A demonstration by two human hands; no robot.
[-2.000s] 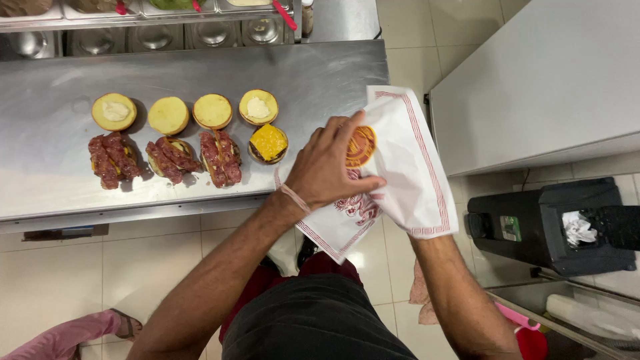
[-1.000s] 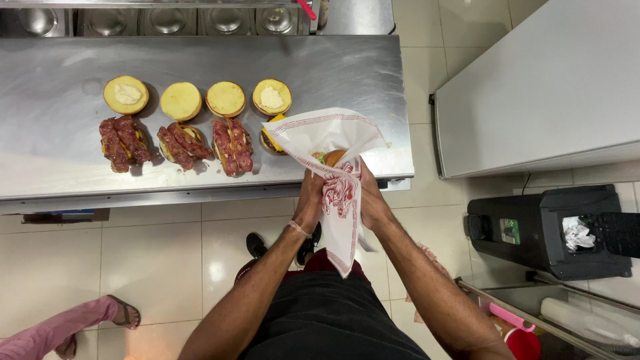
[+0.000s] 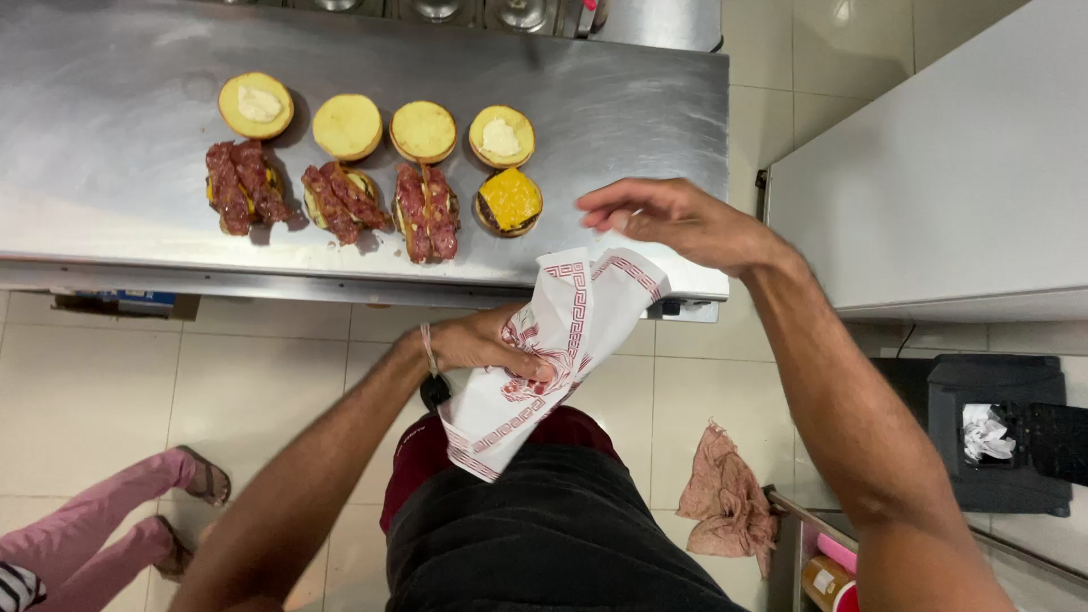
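My left hand (image 3: 501,344) grips a white paper wrapper (image 3: 586,314) with red print, folded over in front of my waist; its contents are hidden. Above and right of it, my right hand (image 3: 680,221) is off the paper, fingers apart and slightly blurred. On the steel counter (image 3: 629,119) lie several bun halves, cut side up, among them one with a white spread (image 3: 501,136). Below them sit a patty with melted yellow cheese (image 3: 510,202) and several bases topped with bacon strips (image 3: 427,212).
Metal containers (image 3: 520,10) line the counter's back edge. A white cabinet or appliance (image 3: 935,170) stands right. Beyond my right arm is a black bin (image 3: 943,425) with crumpled paper. A brownish cloth (image 3: 727,501) hangs lower right. Another person's legs (image 3: 110,518) are lower left.
The wrapper, open at the top around food one second ago, is now folded over. My right hand has let go of it and moved up and right. The left keeps its hold.
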